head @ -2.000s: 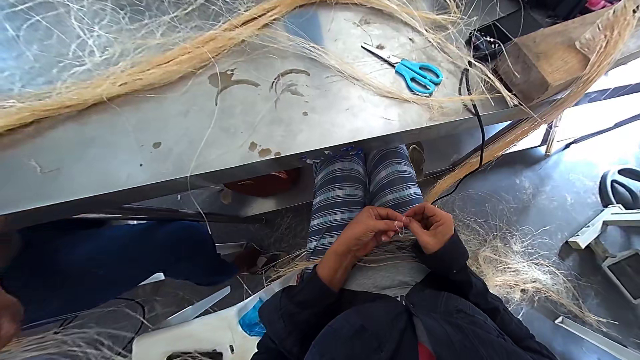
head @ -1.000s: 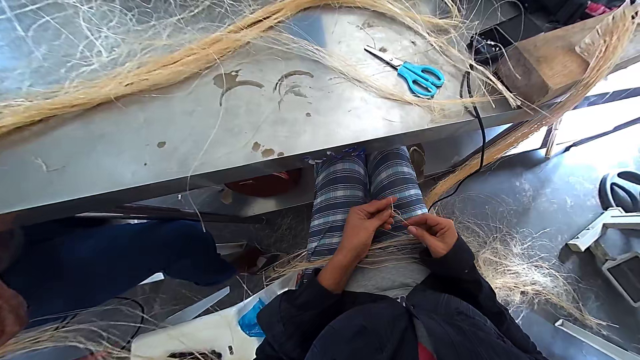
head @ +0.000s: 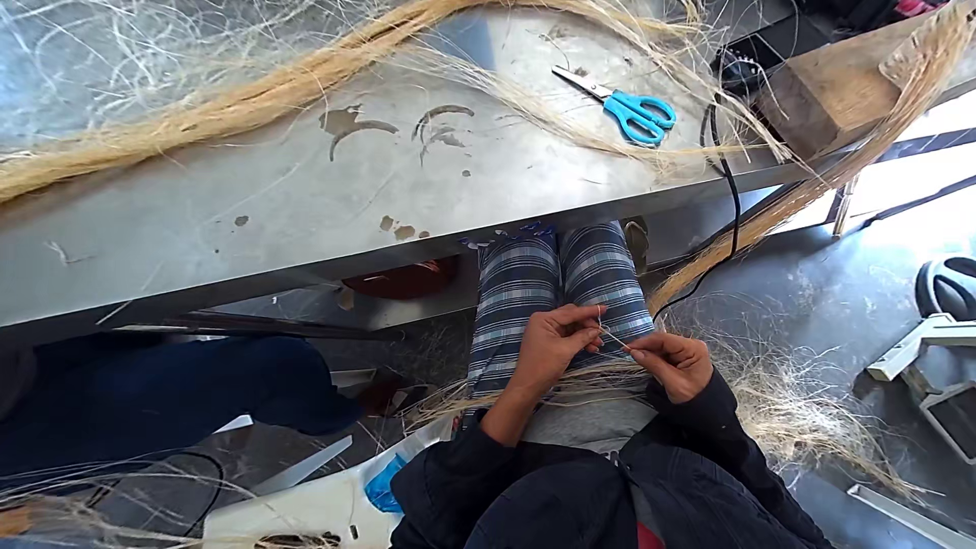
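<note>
Above my lap, my left hand (head: 555, 347) pinches a thin pale fibre strand (head: 614, 338) between thumb and fingers. The strand runs to my right hand (head: 677, 364), whose thumb and forefinger hold its other part. The hands are a short way apart. Loose straw-coloured fibres (head: 587, 385) lie across my lap below them. On the metal table are scissors with blue handles (head: 639, 118), blades slightly apart, and a long thick bundle of plant fibre (head: 252, 103).
A wooden block (head: 846, 88) stands at the table's right end, with a fibre hank (head: 808, 198) hanging past it. A black cable (head: 736, 206) drops over the edge. A person's dark-clothed leg (head: 175, 396) is at left. Tangled fibre (head: 801, 412) lies at right.
Both hands were close together two seconds ago; they are now farther apart with the strand between them. The scissors and fibre bundle have stayed in place.
</note>
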